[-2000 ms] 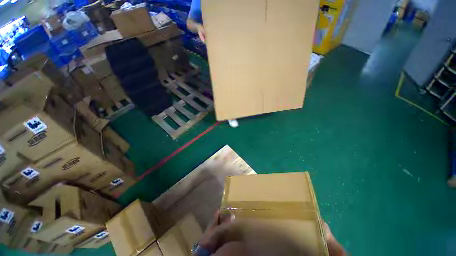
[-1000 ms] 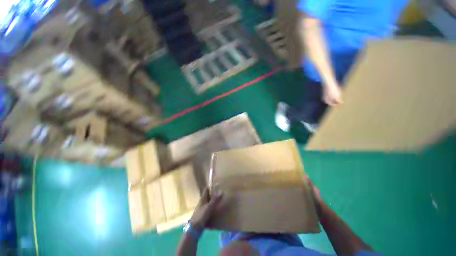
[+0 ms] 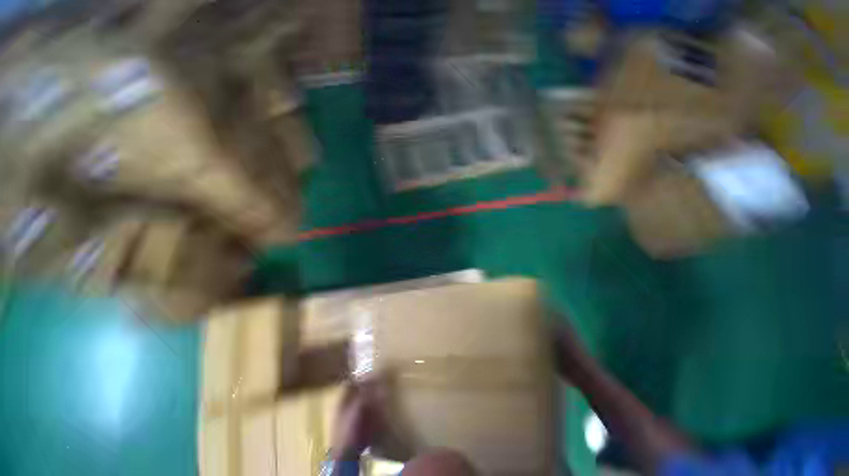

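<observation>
A taped brown shipping carton (image 3: 465, 339) is between my hands at the lower middle, above or on a pale board. My left hand (image 3: 358, 414) is on its left side. My right hand (image 3: 564, 346) is at its right side; its fingers are blurred. Other taped cartons (image 3: 244, 349) stand directly left of it on the pale board (image 3: 437, 282). The picture is strongly blurred, and I cannot tell whether the held carton touches the board.
Stacked cartons with white labels (image 3: 158, 139) stand at the upper left. A wooden pallet (image 3: 456, 147) lies at the top middle beyond a red floor line (image 3: 437, 213). More cartons (image 3: 675, 209) are at the upper right. Green floor (image 3: 65, 372) shows at both sides.
The view has swung. The held carton is now closer beside the other cartons and covers more of the board. The person with the large cardboard sheet is no longer seen there.
</observation>
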